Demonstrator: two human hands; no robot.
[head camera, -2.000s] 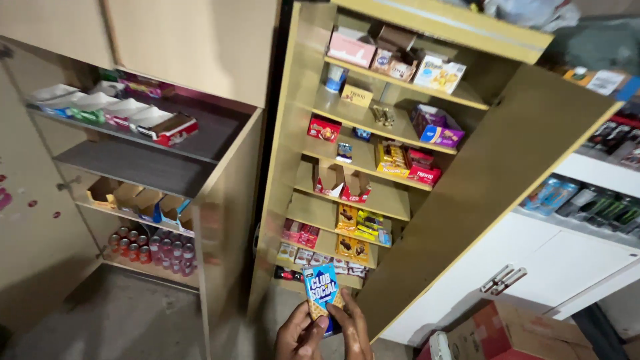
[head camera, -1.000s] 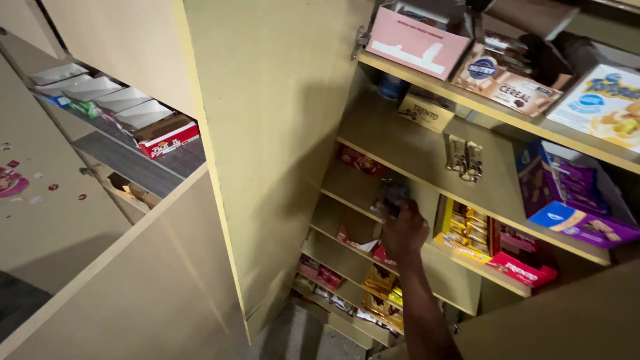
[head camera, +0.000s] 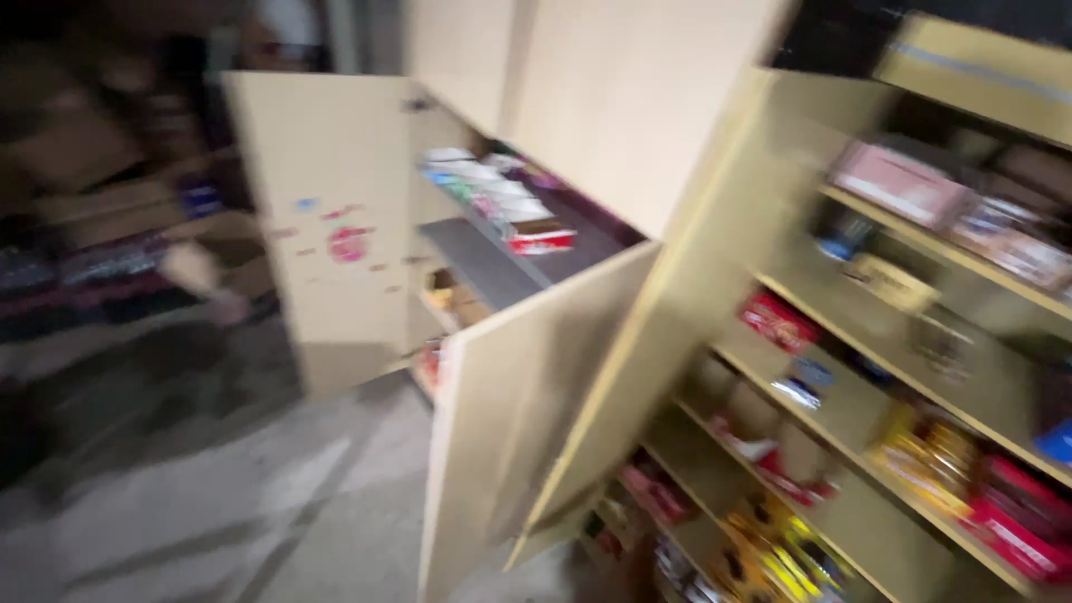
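Observation:
Neither of my hands shows in the blurred head view. On the right, a yellowish cabinet holds shelves of packaged snacks. A red box (head camera: 777, 320) stands at the left end of one shelf, and small shiny packets (head camera: 802, 387) lie one level below it. A pink box (head camera: 903, 184) is on an upper shelf beside other cartons. Farther down are yellow snack packs (head camera: 925, 448), a crimson box (head camera: 1023, 519) and torn red-and-white cartons (head camera: 775, 456). A pale yellow box (head camera: 889, 282) sits below the pink one.
A second cabinet with an open wooden door (head camera: 536, 394) stands left of the yellowish one; open white cartons (head camera: 490, 188) and a red box (head camera: 540, 239) line its grey shelf. Its other door (head camera: 335, 218) bears stickers. Cardboard boxes (head camera: 209, 251) are piled at the far left, beyond the concrete floor (head camera: 335, 494).
The hand that reached to the shelf with the small packets has left the view. Two seconds ago both hands held a blue snack pack. The view has swung left.

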